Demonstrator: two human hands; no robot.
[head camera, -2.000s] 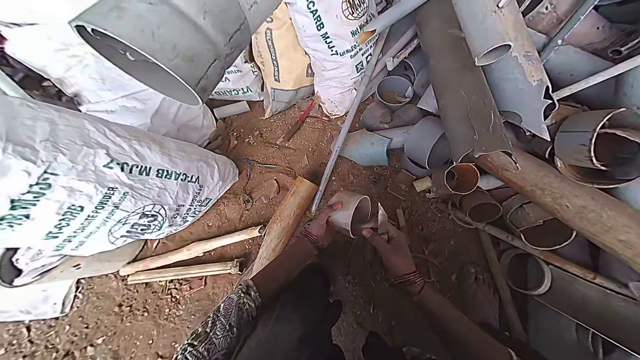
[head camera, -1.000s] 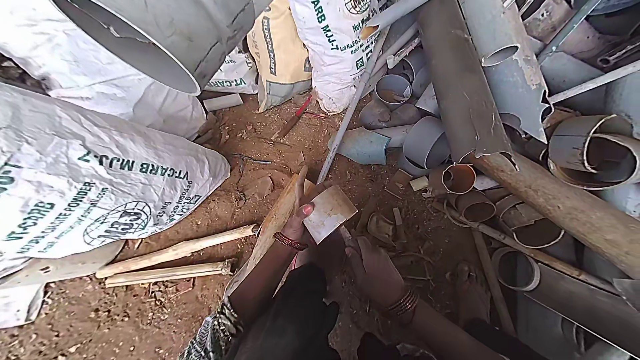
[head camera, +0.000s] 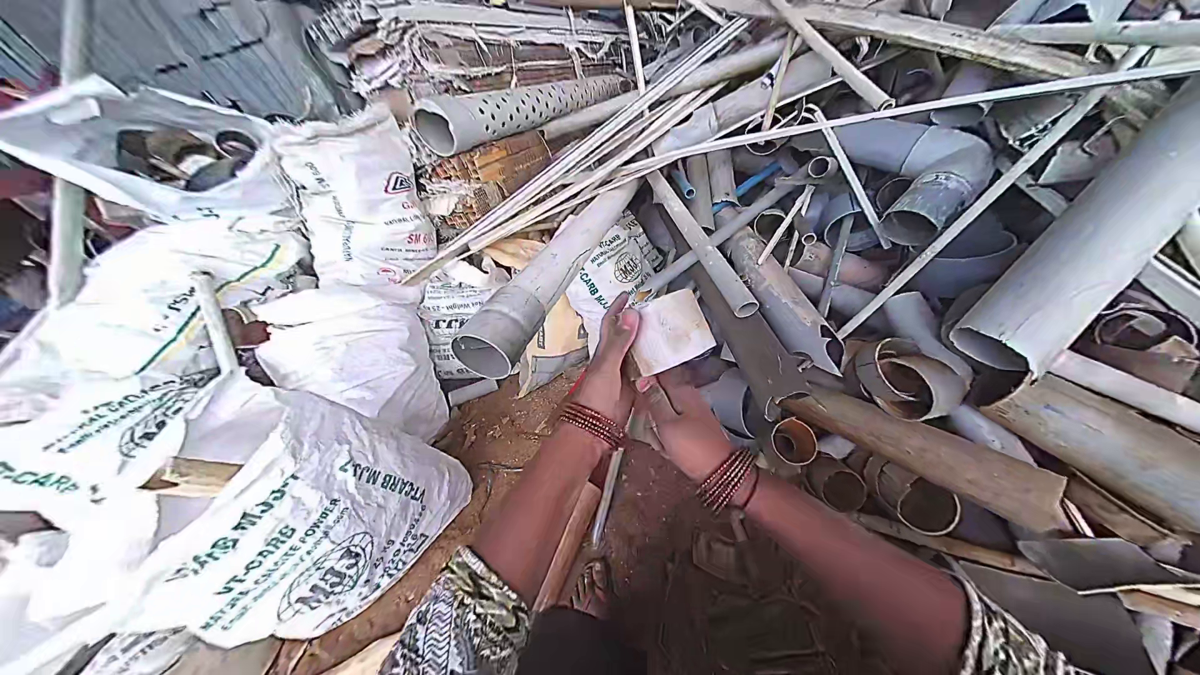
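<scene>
Both my hands are at a short piece of pale plastic pipe (head camera: 673, 333), out in front of my body. My left hand (head camera: 611, 361) grips its left edge, thumb side up. My right hand (head camera: 682, 422) is just below the piece, its fingers curled near the lower edge; whether it holds a tool is too blurred to tell. A wooden pole (head camera: 568, 544) and a thin grey rod (head camera: 608, 497) lie on the ground beneath my forearms.
White printed sacks (head camera: 309, 525) fill the left side. A wide grey pipe (head camera: 539, 291) and a perforated pipe (head camera: 516, 111) lie ahead. Cut pipes, a grey elbow (head camera: 937, 178), thin strips (head camera: 562, 202) and a thick wooden pole (head camera: 928, 450) are heaped to the right.
The view has lifted to show more of the heap ahead. My hands have raised the pipe piece away from the wooden pole it was at one second ago.
</scene>
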